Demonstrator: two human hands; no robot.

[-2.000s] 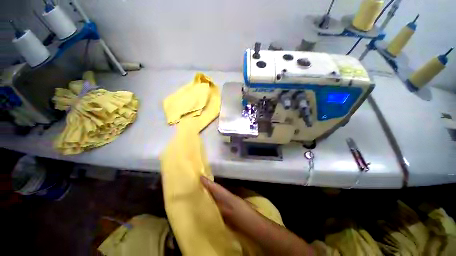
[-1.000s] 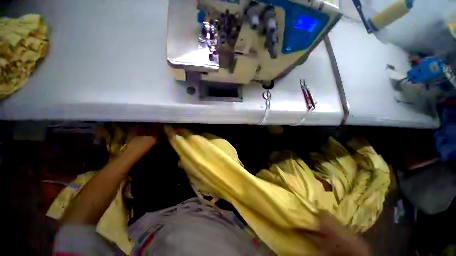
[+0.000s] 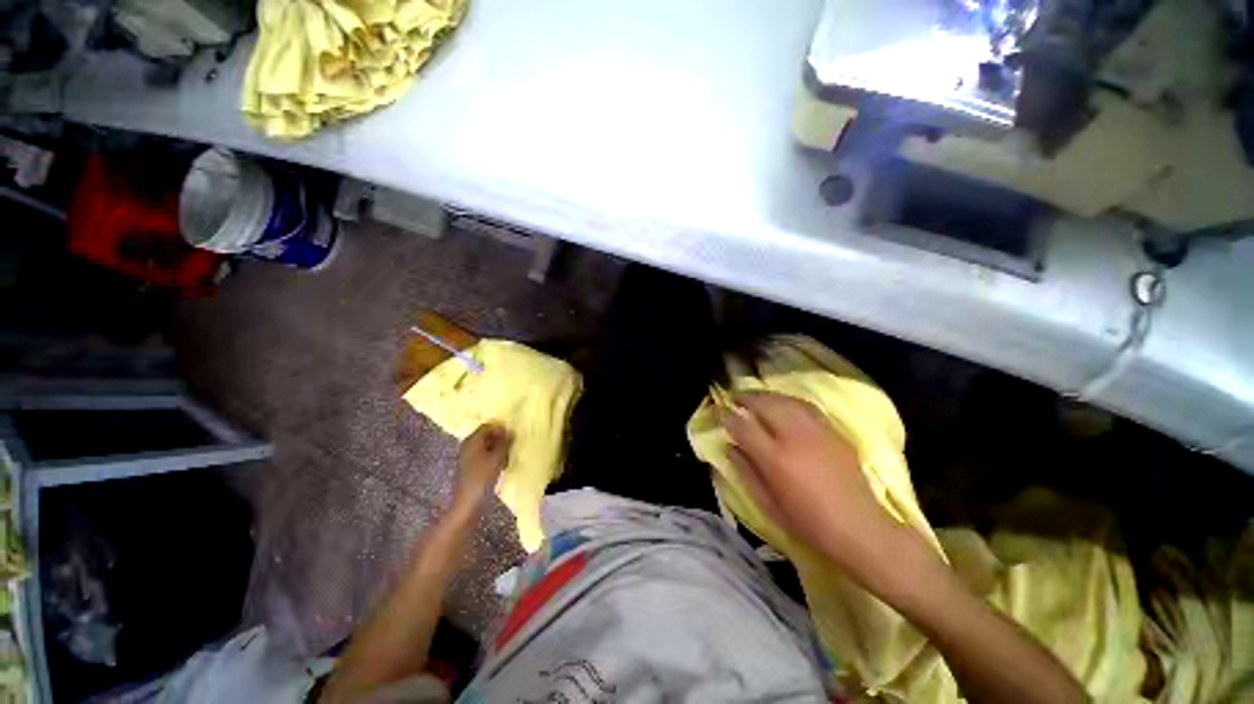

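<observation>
My left hand (image 3: 481,461) is below the table edge, at the lower side of a yellow fabric piece (image 3: 530,392) with a pale strip on its top; its fingers look curled, but the grip is not clear. My right hand (image 3: 791,461) is at the right of my lap, with its fingers closed on the edge of a yellow fabric panel (image 3: 873,413) that hangs down under the hand and forearm.
A gathered yellow bundle (image 3: 351,55) lies on the white table (image 3: 605,124). The overlock machine's metal plate (image 3: 921,55) is at upper right. A bucket (image 3: 231,204) stands on the floor at left, near a metal frame (image 3: 151,461). More yellow pieces (image 3: 1066,605) lie at lower right.
The view has turned left and down. My left hand has moved to the yellow piece at left. My right hand has moved up along the yellow fabric, which is now bunched at right.
</observation>
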